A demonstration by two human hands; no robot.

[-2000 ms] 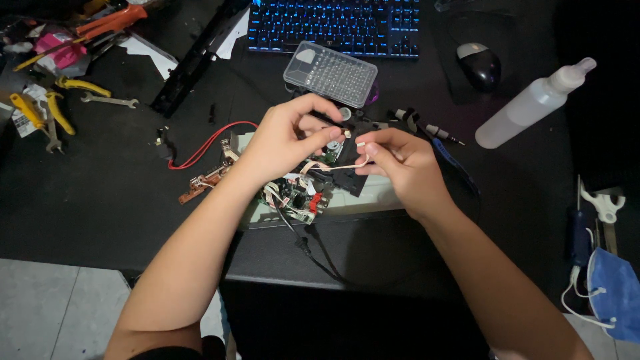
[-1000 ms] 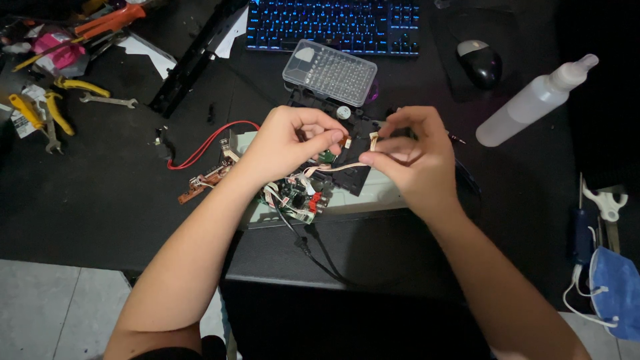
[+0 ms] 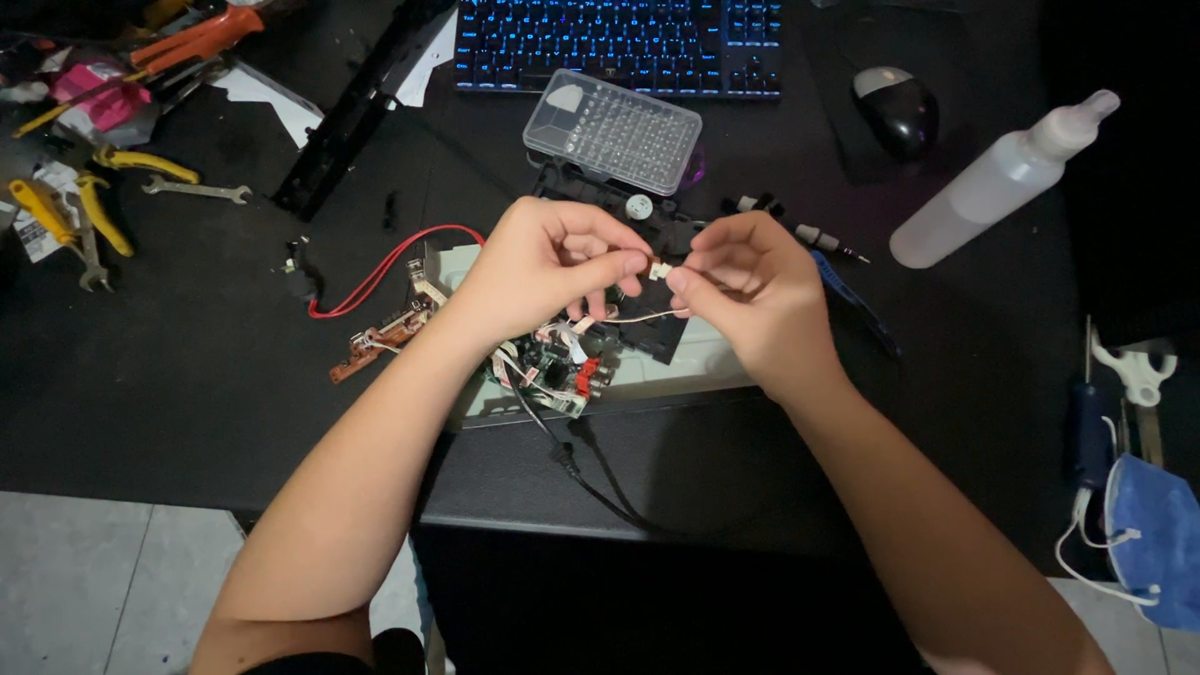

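Observation:
A small white cable connector [image 3: 660,270] is between my two hands, above a pale plastic tray [image 3: 647,375]. The thumb and index finger of my right hand [image 3: 755,295] pinch it at its right side, and a thin white cable [image 3: 642,319] runs left from that hand. My left hand [image 3: 562,267] has thumb and index finger together at its other side; whether they grip a mating part cannot be told. Below lie a green circuit board [image 3: 553,375] with red sockets and a black plastic mechanism [image 3: 661,323]. A brown circuit board [image 3: 380,345] lies left of them.
Beyond my hands are a clear compartment box [image 3: 614,131], a lit keyboard [image 3: 619,47] and a mouse [image 3: 895,111]. A spray bottle [image 3: 994,192] lies at right, near a blue face mask [image 3: 1158,544]. Yellow-handled pliers [image 3: 103,216] and a wrench [image 3: 197,189] lie left.
My hands were farther apart two seconds ago. They have come together, and the white connector now shows between their fingertips.

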